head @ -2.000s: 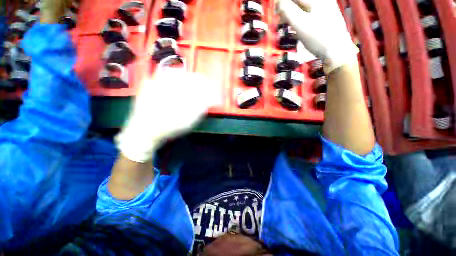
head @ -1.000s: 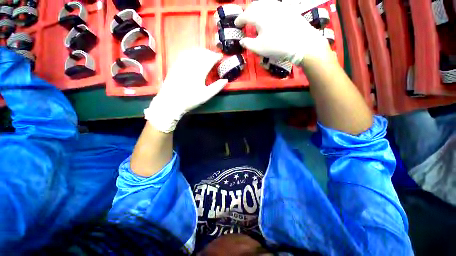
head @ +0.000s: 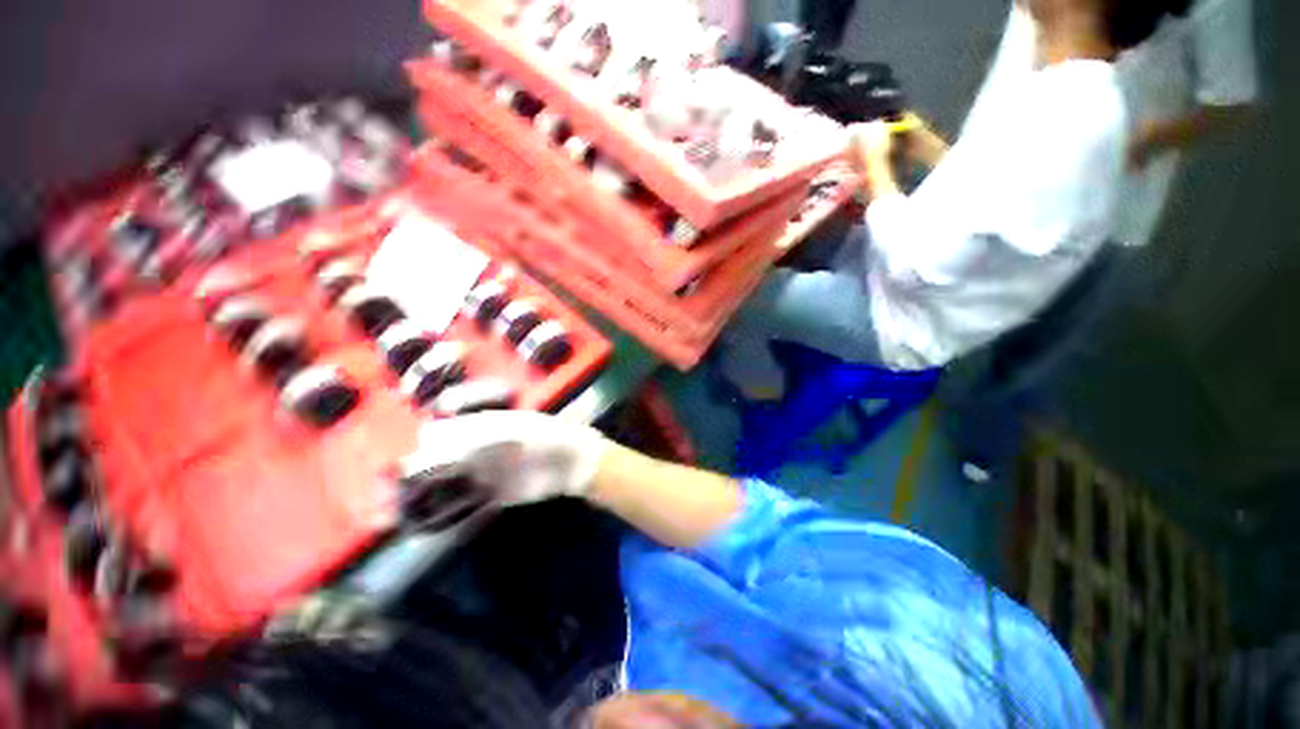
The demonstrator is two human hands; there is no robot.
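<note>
My right hand (head: 520, 453), in a white glove, is at the near edge of the red-orange watch tray (head: 214, 477). A dark smartwatch (head: 442, 499) shows under its fingers and appears held; the view is blurred. Rows of smartwatches with pale straps, such as this one (head: 320, 395), stand in the tray beyond the hand. A white paper sheet (head: 425, 271) lies over part of the tray. My left hand is not in view.
Stacked red-orange trays (head: 670, 316) full of watches stand beyond the tray. A person in white (head: 984, 228) is beside the stack, a hand near its edge. More watches lie at the left (head: 89, 541). A slatted wooden thing (head: 1119, 570) is at the right.
The view has swung to the right and tilted, bringing the tray stack and the person in white into sight. My left hand has left the picture. A dark watch now shows at my right hand.
</note>
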